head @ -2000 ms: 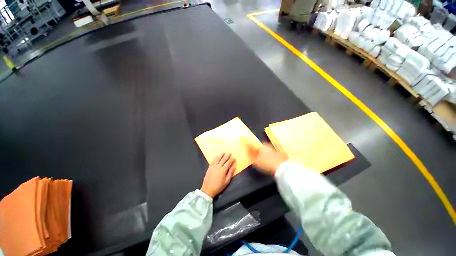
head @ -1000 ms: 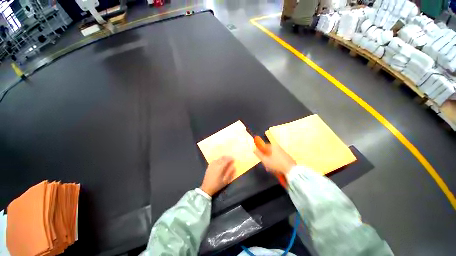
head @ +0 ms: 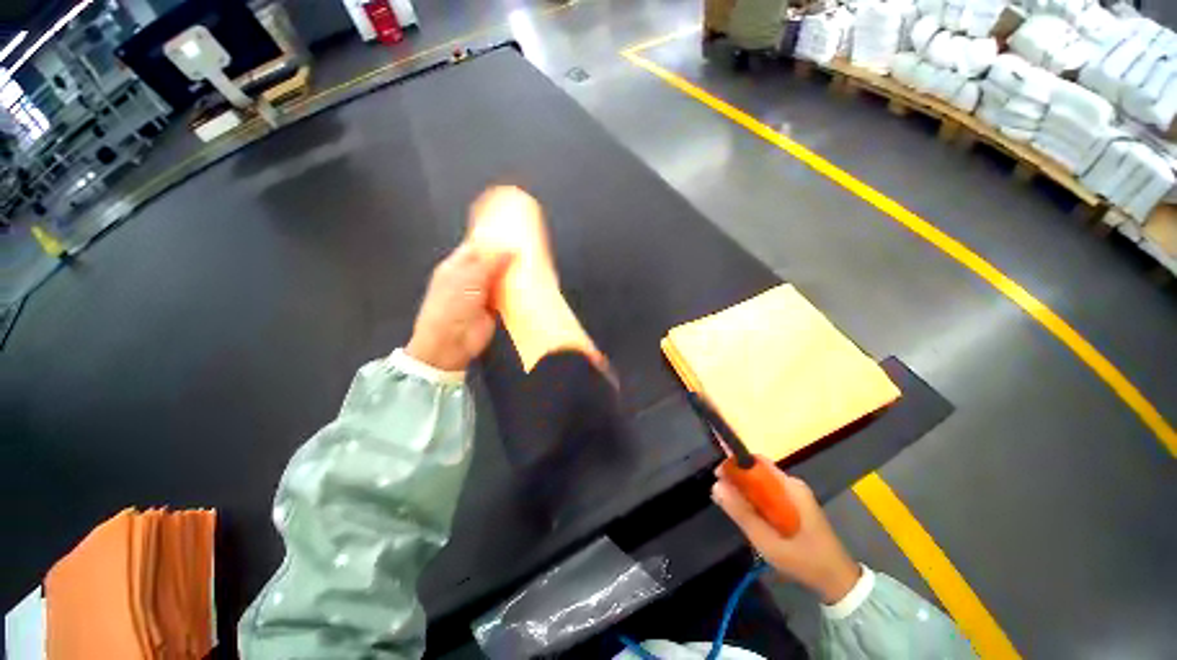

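My left hand (head: 461,304) holds an orange cut panel (head: 532,299) raised above the black table; the panel is bent and blurred. My right hand (head: 798,535) grips scissors (head: 762,490) with an orange handle and dark blades pointing up and left, beside the near-left edge of the right-hand stack of cut panels (head: 782,370). The stack lies neatly at the table corner. The left-hand stack (head: 136,588), deeper orange with uneven layered edges, stands at the near left. A blue cord (head: 733,606) hangs below my right hand.
The black table (head: 323,232) fills the left and middle. Clear plastic film (head: 574,600) lies at its near edge. A pale sheet (head: 26,629) shows beside the left stack. Pallets of white bundles (head: 1033,103) stand beyond the yellow floor line (head: 878,200).
My left hand has lifted the panel off the table and moved it up and left. My right hand with the scissors has moved down and right, away from the panel.
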